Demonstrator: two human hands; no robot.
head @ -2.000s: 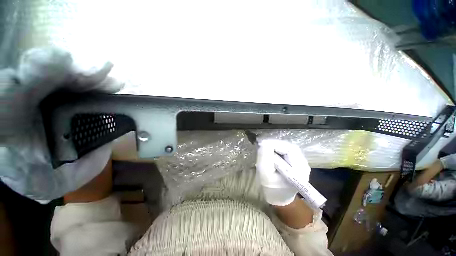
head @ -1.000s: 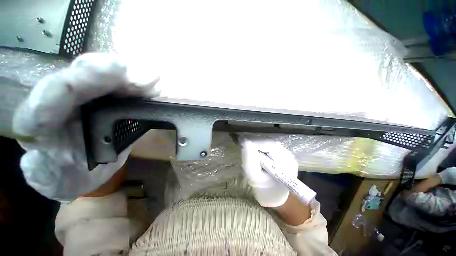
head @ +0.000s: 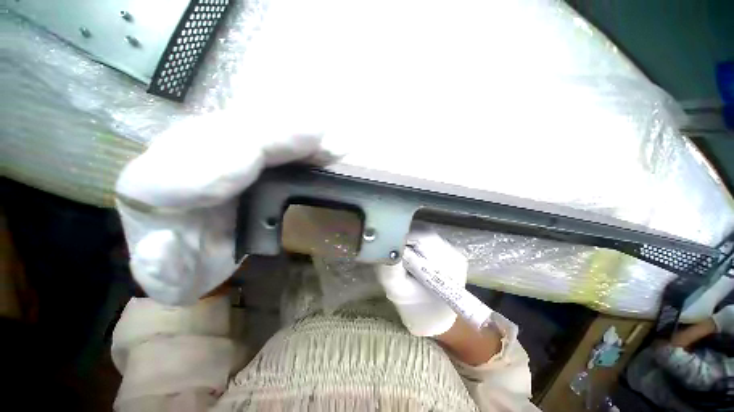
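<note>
A long black-edged metal housing (head: 483, 211) lies across the view in front of me, its grey end plate with a rectangular opening at the left. My left hand (head: 197, 201), in a white glove, grips the housing's left end corner. My right hand (head: 426, 282), in a white glove, holds a white paint marker (head: 452, 294) just under the grey tab of the end plate. The marker's upper end is close to the tab's lower corner; whether it touches cannot be told. The perforated far end (head: 680, 259) shows at the right.
Bubble wrap (head: 527, 265) with a yellow band covers the bench edge. Another metal piece with a perforated end (head: 191, 50) lies at the upper left. A brown cabinet (head: 591, 354) stands at lower right, beside another person's arm and sleeve (head: 696, 354).
My left hand and the housing's left end have moved right, and the end plate has turned more towards me. More of the upper-left piece shows. The marker is now at the tab's corner.
</note>
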